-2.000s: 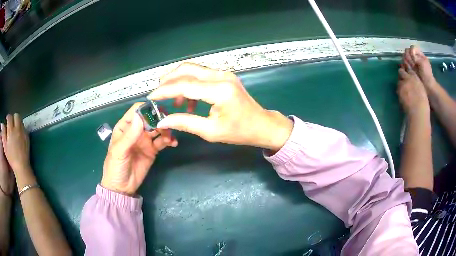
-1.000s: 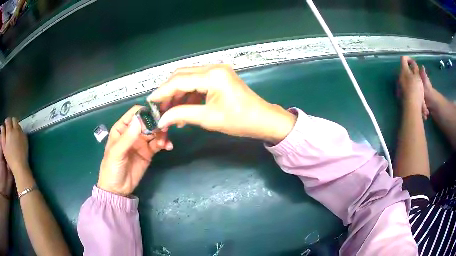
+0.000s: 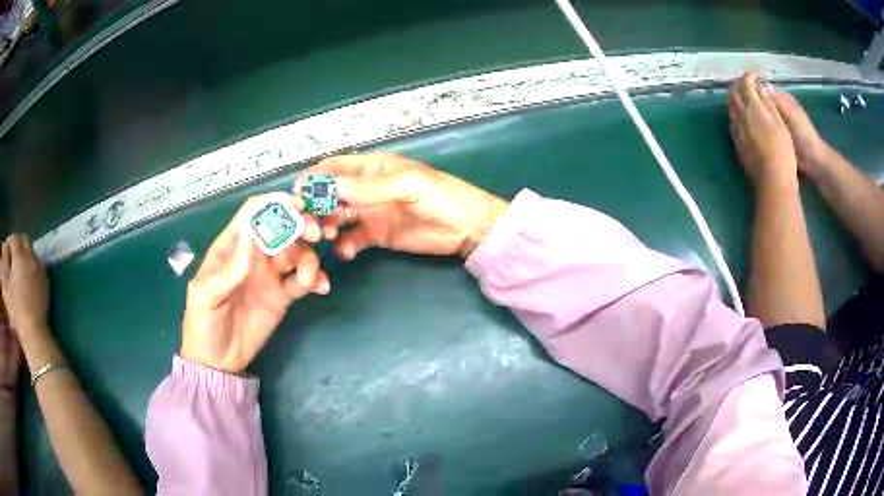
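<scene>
My left hand (image 3: 247, 281) holds a white rounded-square plastic housing (image 3: 276, 224) between thumb and fingers. Its open face is toward me, and a green board with a pale patch shows inside the white rim. My right hand (image 3: 402, 205) pinches a small green circuit board (image 3: 320, 194) with a dark square chip, just up and right of the housing. The two pieces are side by side, close together; whether they touch or are joined by leads I cannot tell. Both hands are above the green table.
A small whitish square piece (image 3: 180, 257) lies left of my left hand. A pale rail (image 3: 388, 114) crosses behind my hands. A white cable (image 3: 659, 150) hangs diagonally at right. Other people's hands rest at far left (image 3: 27, 291) and right (image 3: 766, 131). Thin scraps (image 3: 405, 477) lie near the front edge.
The board in my right hand has turned and swung open away from the housing, so its chip side shows. The housing now faces me. The person's hands at right have shifted.
</scene>
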